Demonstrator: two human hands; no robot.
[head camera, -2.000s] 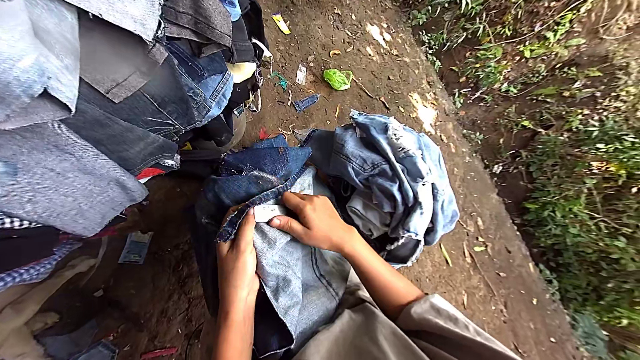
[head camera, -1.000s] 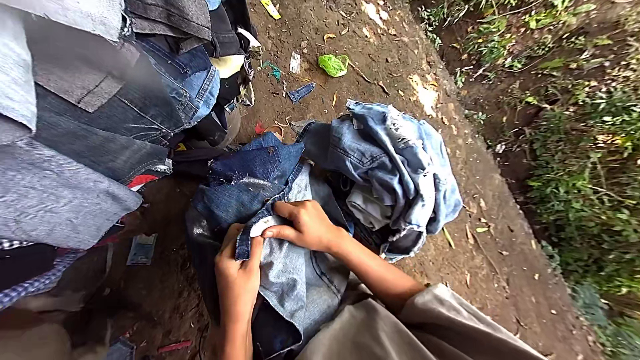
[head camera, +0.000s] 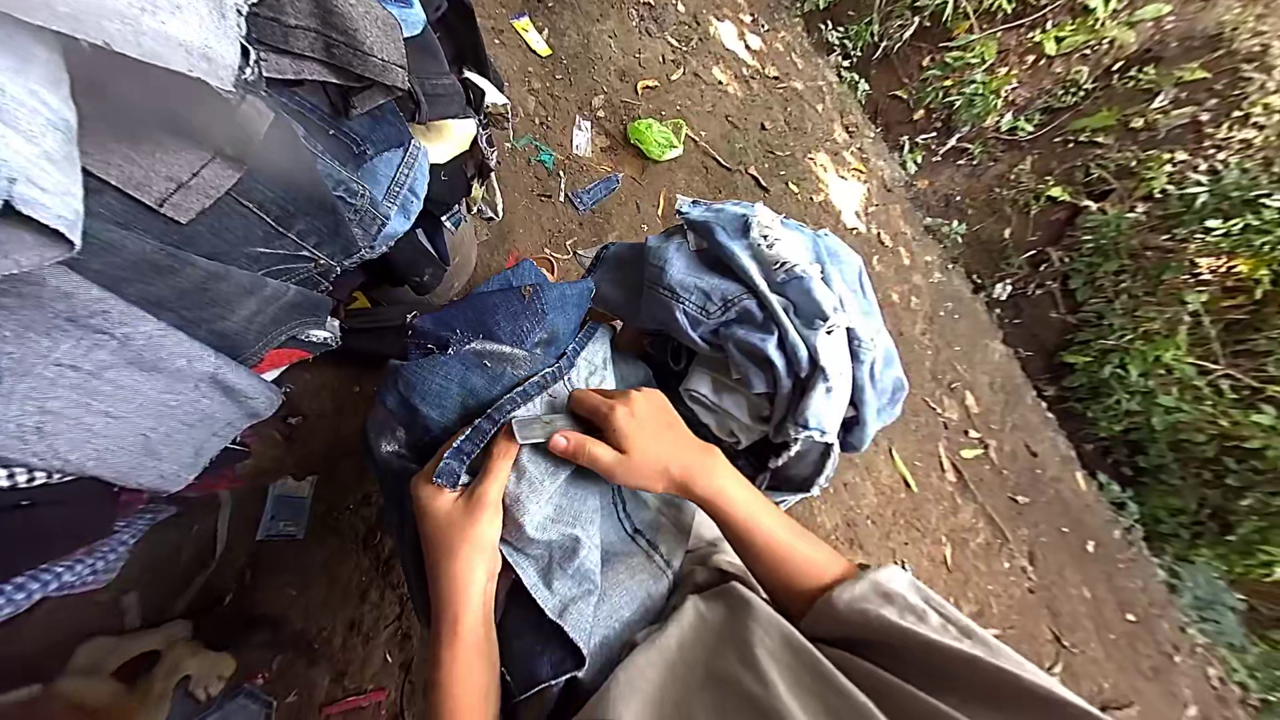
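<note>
A denim garment piece (head camera: 600, 530), pale inside and dark blue outside, lies over my lap. My left hand (head camera: 465, 500) pinches its dark hemmed edge (head camera: 530, 390). In my right hand (head camera: 630, 440), between thumb and fingers, is a small flat blade-like piece (head camera: 540, 429), greyish and translucent-looking; its exact kind is unclear. The tip of this piece reaches the seam beside my left fingers. Dark blue denim (head camera: 500, 330) is bunched beyond the seam. Light blue torn denim (head camera: 780, 320) sits heaped just past my right hand.
A large pile of denim and dark cloth (head camera: 200, 280) rises at the left. Bare soil holds a green plastic bag (head camera: 657, 139), a yellow wrapper (head camera: 530, 34), a denim scrap (head camera: 596, 193) and a blue packet (head camera: 287, 508). Plants (head camera: 1180, 330) grow along the right side. An animal's paw (head camera: 195, 665) shows at lower left.
The dark edge was folded over near my fingers one second ago and now stretches out in a longer line away from my left hand. My right hand has shifted slightly off the seam.
</note>
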